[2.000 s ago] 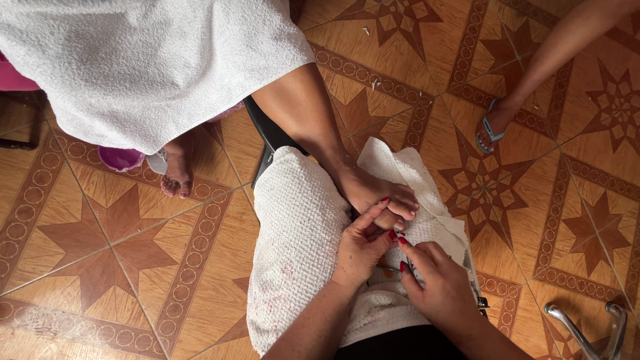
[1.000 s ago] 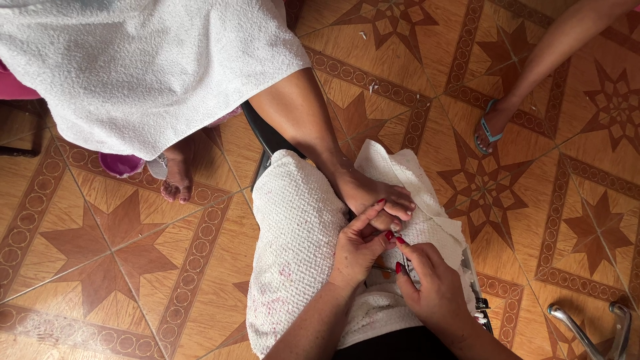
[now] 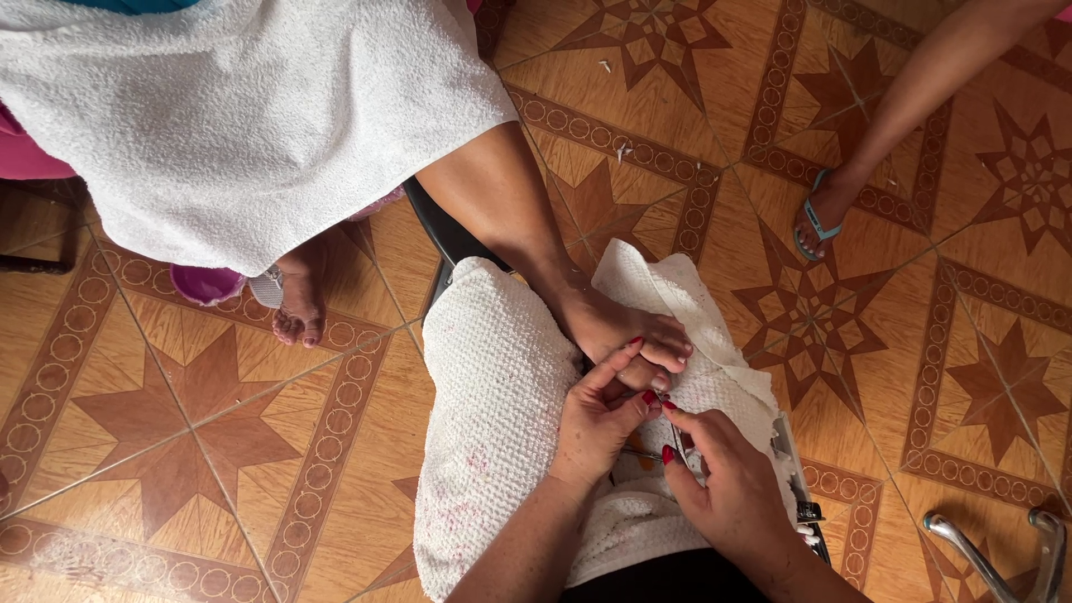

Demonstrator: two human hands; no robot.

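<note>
Another person's bare foot [image 3: 615, 327] rests on white textured towels [image 3: 494, 377] over my lap. My left hand [image 3: 596, 414] holds the toes at the near side of this foot, its thumb and a finger on either side. In my right hand [image 3: 720, 465] is a slim metal tool [image 3: 677, 437], probably cuticle nippers, with its tip at the nail of a near toe; the fingers partly hide it. Both my hands have red nails and nearly touch at the toe. A metal implement with something orange [image 3: 643, 456] lies between my hands, partly covered.
A white terry towel [image 3: 276, 109] covers the other person's lap. Their other foot [image 3: 299, 306] is on the tiled floor beside a purple bowl [image 3: 205, 283]. At right stands another person's foot in a blue flip-flop [image 3: 819, 222]. Metal legs [image 3: 971, 548] show at lower right.
</note>
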